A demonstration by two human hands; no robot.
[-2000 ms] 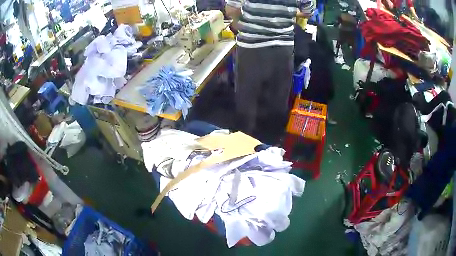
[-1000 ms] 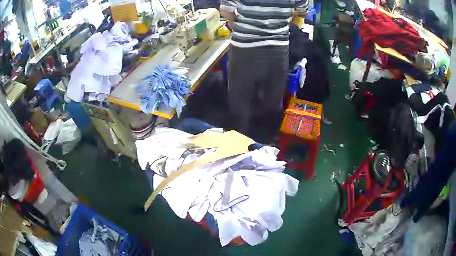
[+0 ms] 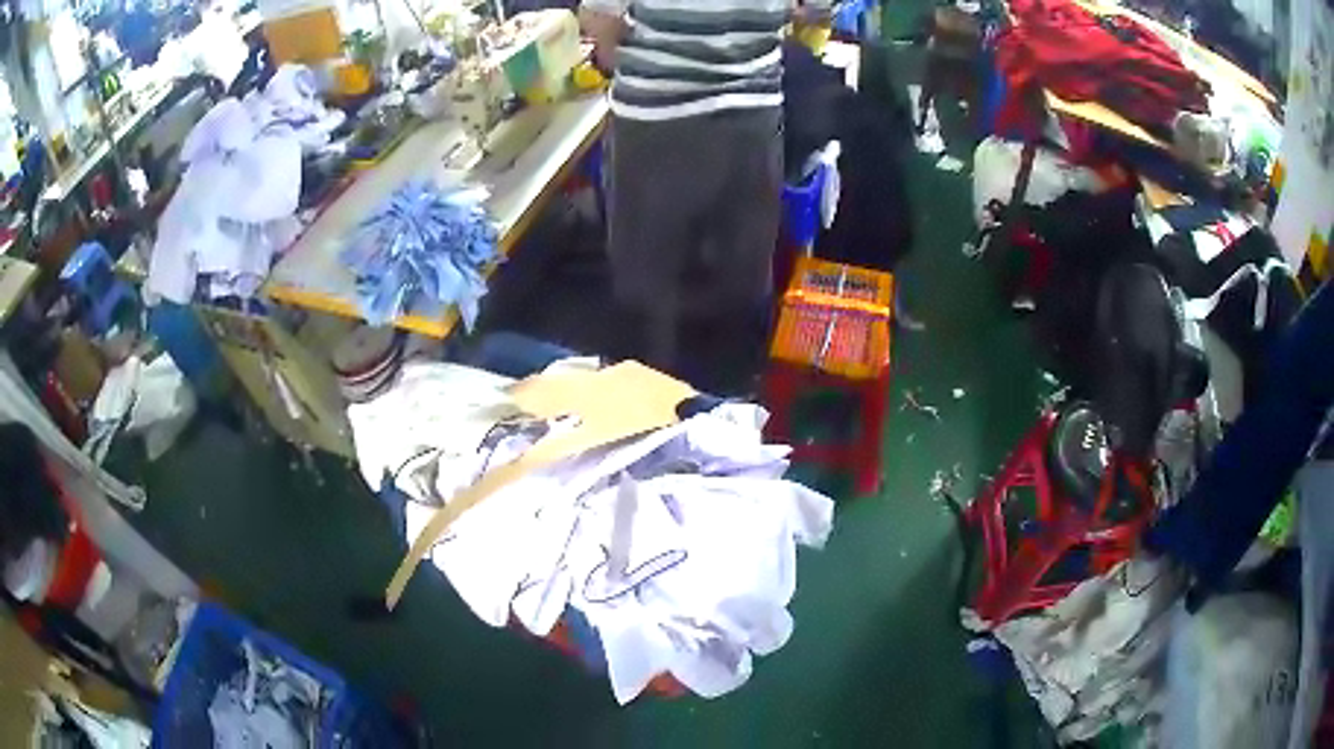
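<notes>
Neither of my hands is in view. A heap of white shirt pieces (image 3: 673,549) lies nearest in front of me, spilling over its support. Small orange-red and blue parts show under its lower edge. A flat tan card pattern (image 3: 607,398) lies on the heap, with a long curved tan strip (image 3: 476,498) running down its left side. A bunch of pale blue pieces (image 3: 421,252) sits on the front end of the sewing table (image 3: 329,252) behind the heap.
A person in a striped top (image 3: 695,59) stands beyond the heap. An orange basket (image 3: 834,315) sits on a red stool (image 3: 873,424). A blue crate (image 3: 183,680) of scraps is lower left. A red metal frame (image 3: 1010,549) is at right. Red cloth (image 3: 1097,62) lies upper right.
The whole scene has shifted left and slightly up in the picture. The heap, the blue bunch and the basket keep their places relative to each other.
</notes>
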